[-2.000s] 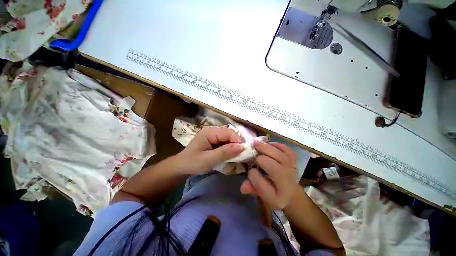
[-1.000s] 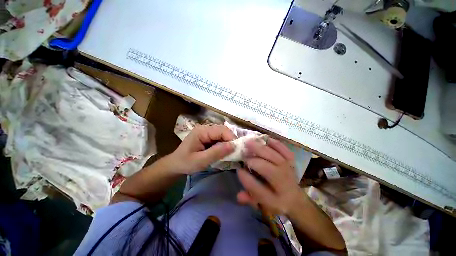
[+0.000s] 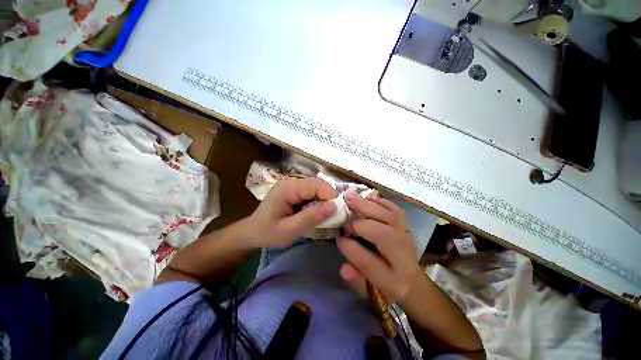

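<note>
A cream-white garment piece with a floral print point(image 3: 269, 177) is bunched between my hands, over my lap at the table's front edge. My left hand point(image 3: 289, 211) pinches its folded edge between thumb and fingers. My right hand point(image 3: 383, 242) pinches the same piece from the right with its fingertips. A brown-orange wooden handle point(image 3: 380, 309) sticks out below my right palm, held in that hand. Its tip is hidden by my fingers and the cloth.
The white table point(image 3: 281, 42) bears a printed ruler point(image 3: 316, 131). The sewing machine bed point(image 3: 450, 105), tweezers point(image 3: 516, 74) and phone point(image 3: 576, 105) are at upper right. Floral garments hang left point(image 3: 105, 183) and right point(image 3: 520, 302). A blue edge point(image 3: 119, 42) is at upper left.
My right fingers moved off the cloth edge slightly and are back on it. More of the wooden handle shows below my right hand. My left hand keeps its pinch.
</note>
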